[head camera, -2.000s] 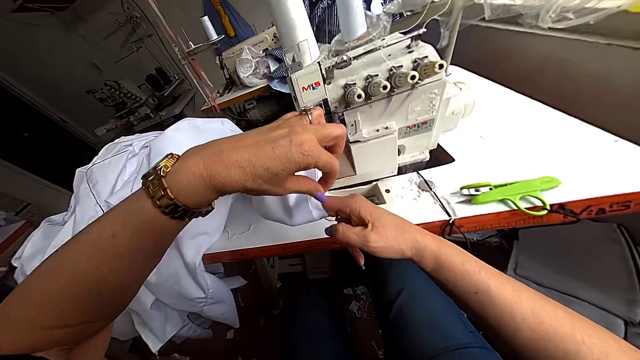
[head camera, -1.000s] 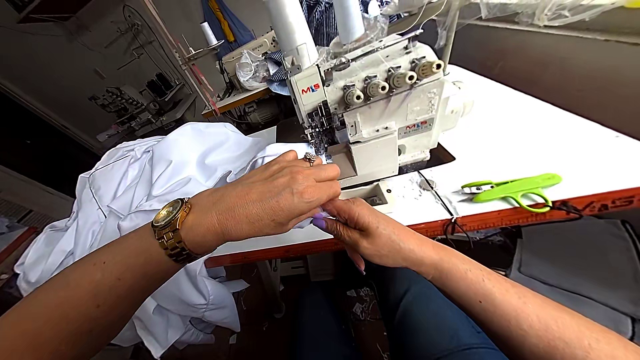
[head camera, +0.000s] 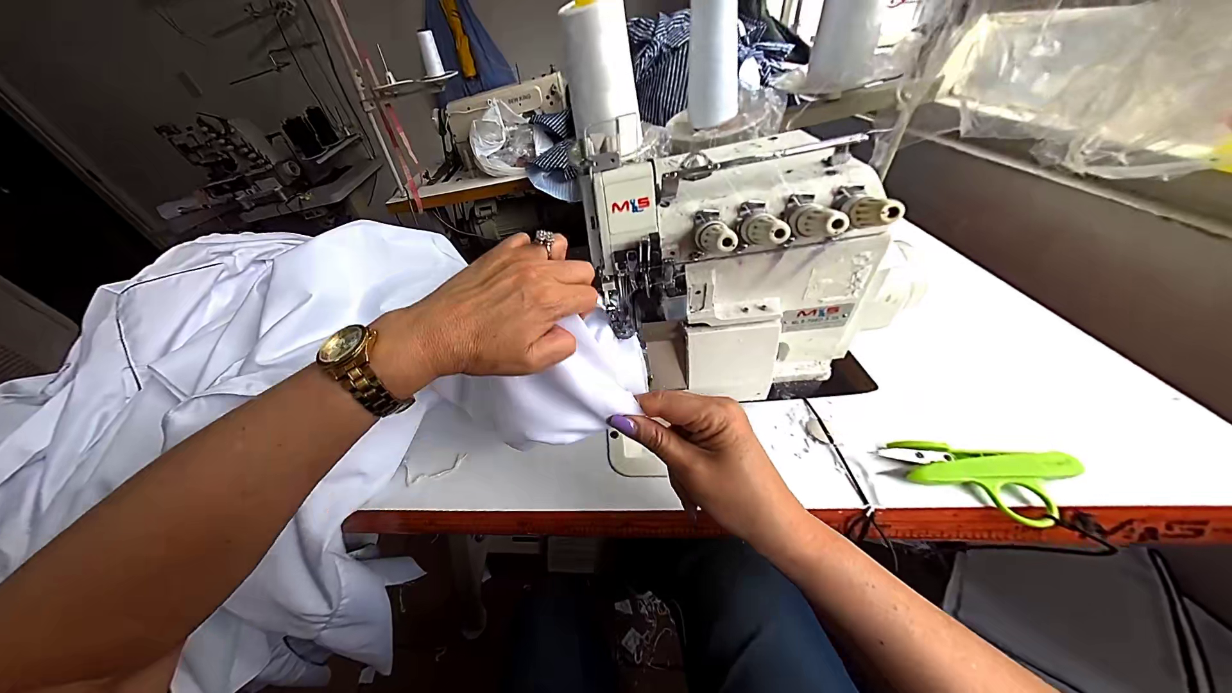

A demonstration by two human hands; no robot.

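Note:
White fabric [head camera: 549, 395] runs from a large heap at the left to the needle and presser foot area of an overlock sewing machine [head camera: 731, 279]. My left hand [head camera: 510, 308], wearing a ring and a gold watch, lies on the cloth just left of the presser foot [head camera: 624, 318], its fingers bent over a fold. Nearer the table edge, my right hand [head camera: 712, 452] pinches the fabric's right edge between thumb and forefinger. The cloth under the left palm is hidden.
Green-handled thread snips [head camera: 996, 469] lie on the white table [head camera: 1049, 385] at the right, by a black cord. Thread cones [head camera: 604, 77] stand behind the machine. The table has a red front edge [head camera: 577, 522]. A grey padded seat [head camera: 1068, 616] is at the lower right.
My hands, close together in the earlier frames, are now farther apart. The left is up beside the presser foot, and a stretch of white cloth shows between them.

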